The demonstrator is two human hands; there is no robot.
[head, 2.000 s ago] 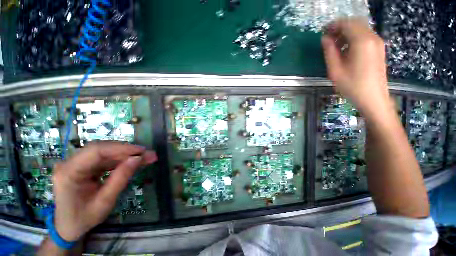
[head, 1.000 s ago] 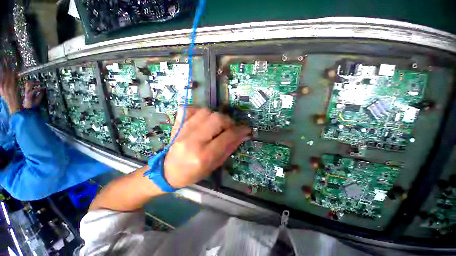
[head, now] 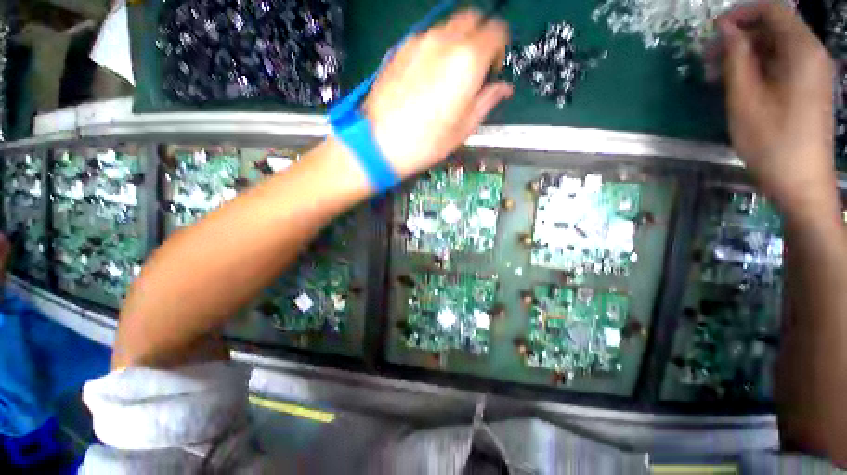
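My left hand (head: 436, 88), with a blue strap (head: 364, 148) on its wrist, reaches over the rail to the left edge of a small dark-silver component cluster (head: 550, 63) on the green mat. Its fingertips are blurred, so I cannot tell if they hold anything. My right hand (head: 775, 88) is at the pale glittering pile (head: 664, 20), fingers bent down; what they hold cannot be seen. Green circuit boards (head: 585, 224) sit in a grey-green carrier (head: 514, 320) below the hands, four in the central carrier. My left forearm hides parts of the carrier to its left.
A heap of black components (head: 251, 51) lies on the bench at the upper left. A pale metal rail (head: 594, 141) separates bench and carriers. More carriers extend left and right. A person's blue sleeve (head: 28, 371) shows at the lower left.
My left hand has moved from the boards up over the rail to the small cluster. My right hand, out of view a second ago, shows at the pale pile. The view has shifted.
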